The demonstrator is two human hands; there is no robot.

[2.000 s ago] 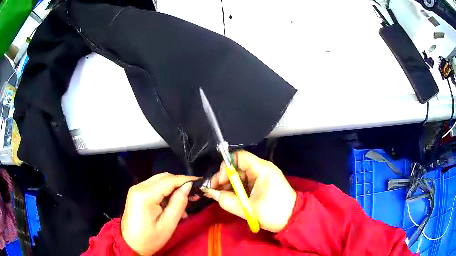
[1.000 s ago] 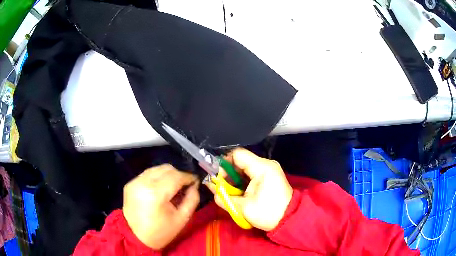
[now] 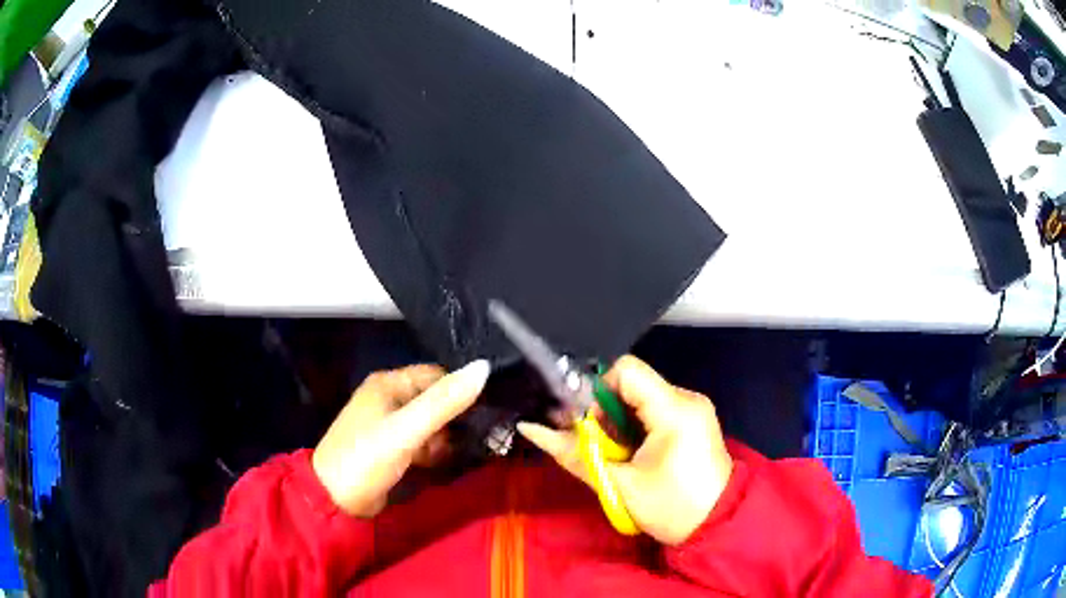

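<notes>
A black garment panel (image 3: pixel 526 175) lies over the white table and hangs past its front edge. My left hand (image 3: pixel 392 430) pinches the black cloth near the lower end of the panel, its thumb on top. My right hand (image 3: pixel 666 450) holds the scissors (image 3: pixel 606 450) by their yellow and green handles. The blurred silver blades point up and left over the cloth. A small pale bit shows between my hands. Pale loose threads lie on the cloth above my left hand. The dark cloth between my hands is hard to make out.
The white table (image 3: pixel 795 245) spans the top. A black device with two prongs (image 3: pixel 980 199) lies at right, with small parts and cables behind it. Blue crates (image 3: pixel 859 450) with grey straps stand below right. More black cloth hangs at left. A green item is at the top left corner.
The left hand has opened from its curled pose and lies on the cloth. The scissors have moved right with the right hand. The table and panel appear shifted a little in view.
</notes>
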